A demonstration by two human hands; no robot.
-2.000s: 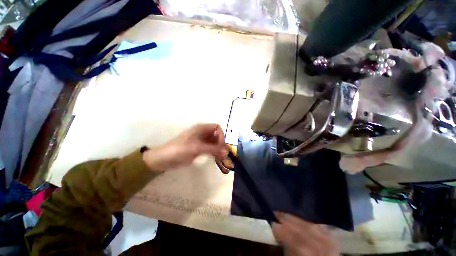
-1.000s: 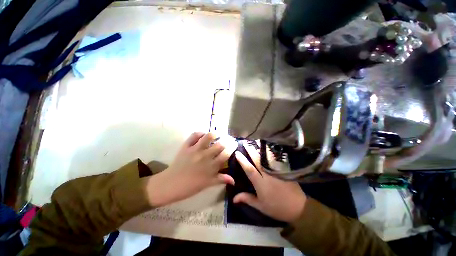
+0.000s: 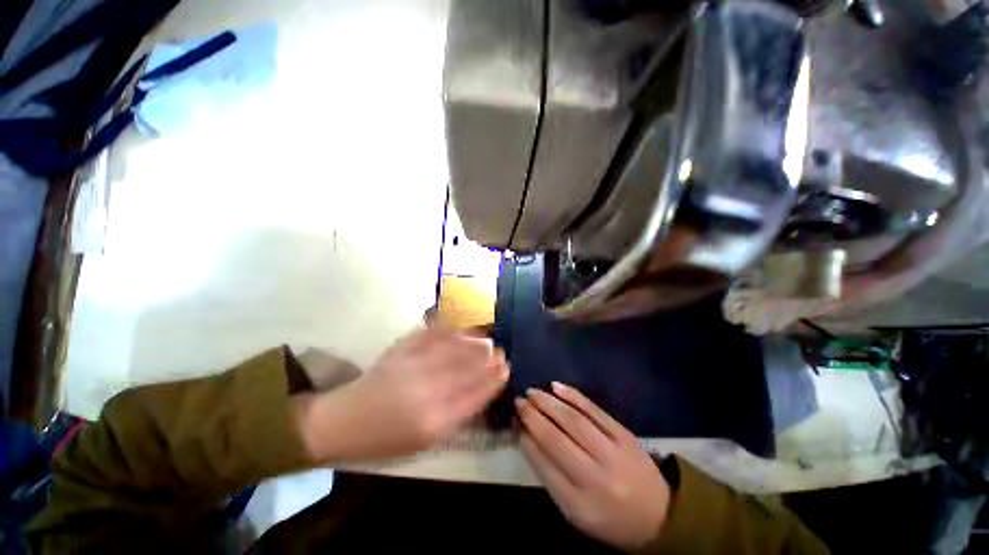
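Observation:
A dark cut panel (image 3: 662,374) lies flat on the pale table under the sewing machine head (image 3: 499,141), with a dark strip (image 3: 521,314) along its left edge running up to the needle area. My left hand (image 3: 418,390), slightly blurred, is at the panel's left edge with its fingers bent; whether it pinches the cloth is hidden. My right hand (image 3: 591,461) rests its fingertips on the panel's front left part, close to my left fingers. The presser foot is mostly hidden by the head and the shiny guard (image 3: 748,130).
Navy and grey bundle (image 3: 38,136) lies at the table's left edge, beside a light blue piece (image 3: 206,81) with a dark strip on it. A tool with a green part (image 3: 851,352) and dark items sit right of the machine.
Both hands have moved from beside the needle toward the front edge. The panel's left edge and strip are now uncovered near the needle. The view has moved closer to the machine head.

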